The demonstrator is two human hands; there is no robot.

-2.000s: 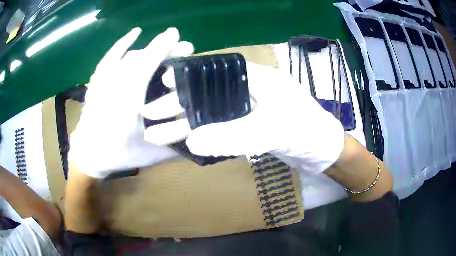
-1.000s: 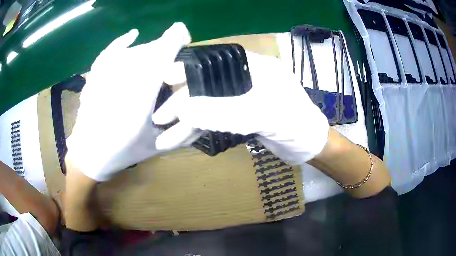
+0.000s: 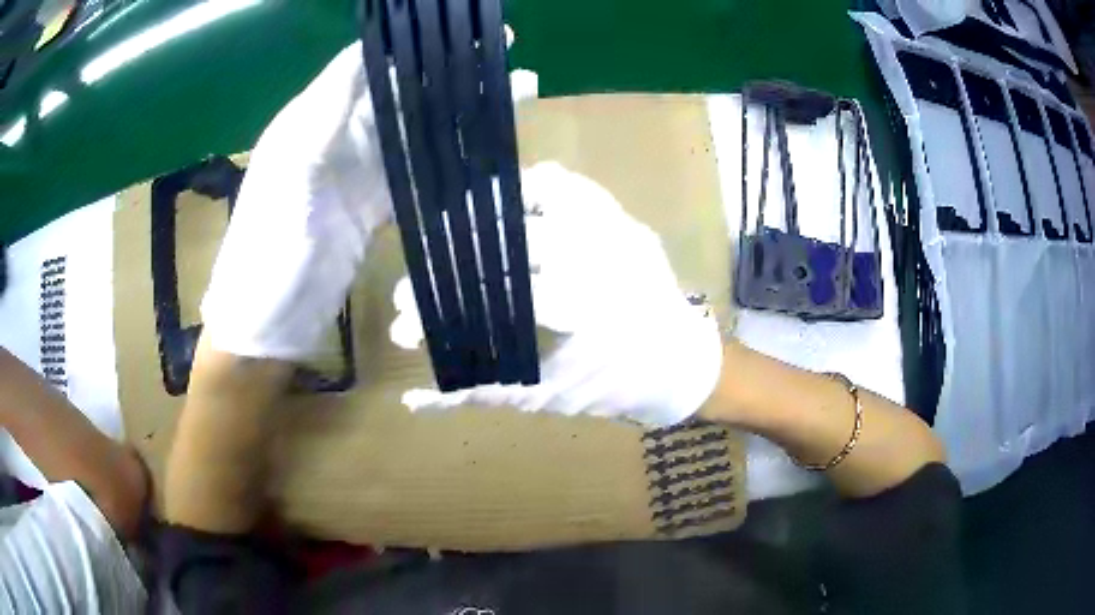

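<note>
A fanned stack of several black phone frames [image 3: 462,204] stands side-on over the cardboard, its long rails running from the top edge of the picture down to the middle. My right hand [image 3: 600,300], in a white glove, holds the lower end, with fingers below and behind it. My left hand [image 3: 306,204], also white-gloved, holds the stack's upper left side; its fingertips show past the stack's right edge. The top of the stack is cut off by the picture's edge. Another black frame [image 3: 174,282] lies on the cardboard, partly hidden behind my left hand and forearm.
Frames with blue-purple spots [image 3: 807,279] lie on white foam right of the cardboard [image 3: 420,481]. Small black strips [image 3: 690,481] lie at its lower right, more [image 3: 53,318] at far left. A tray of frames [image 3: 961,156] with pale sheet is at right. A person's arm [image 3: 66,433] is at left.
The stack has turned from showing its solid ends between my hands to its long rails side-on, reaching up out of the picture. My left hand has moved up along it; my right hand has moved lower.
</note>
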